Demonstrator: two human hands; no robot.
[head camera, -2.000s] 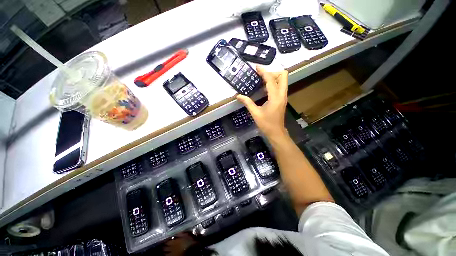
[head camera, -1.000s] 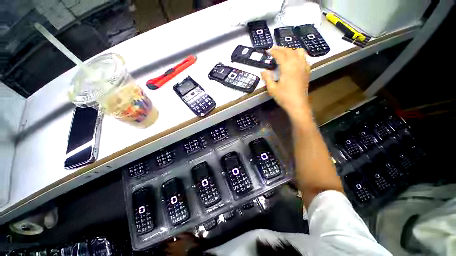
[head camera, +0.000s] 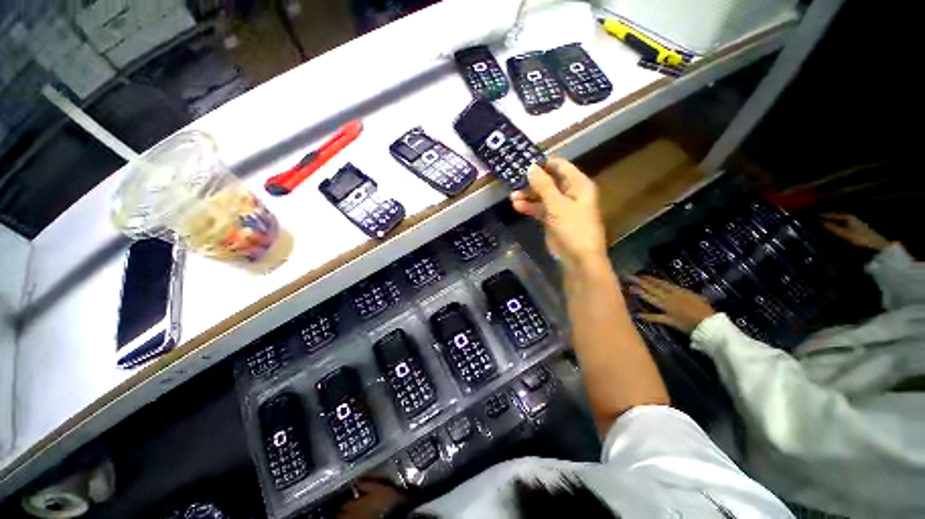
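Note:
My right hand (head camera: 561, 208) is shut on the lower end of a black keypad phone (head camera: 497, 142). The phone is tilted over the white shelf's front edge, keys facing up. Two keypad phones (head camera: 433, 162) (head camera: 362, 201) lie on the shelf to its left. Three more (head camera: 481, 72) (head camera: 535, 82) (head camera: 581, 74) lie behind. Below the shelf, a clear blister tray (head camera: 416, 422) holds rows of upright keypad phones. A dark, blurred patch of my left hand (head camera: 373, 499) shows at the bottom edge by the tray; its fingers cannot be made out.
On the white shelf (head camera: 304, 228) are a red utility knife (head camera: 314, 158), a lidded drink cup (head camera: 218, 208), a smartphone (head camera: 150, 299) and a yellow-black tool (head camera: 644, 43). At right, another person's hands (head camera: 671, 302) (head camera: 857, 231) are at a dark phone tray (head camera: 745, 269).
The phone first held now lies on the shelf. My right hand has lifted another, keys up; the pale-patched back is no longer visible. Another person's hands have appeared at right.

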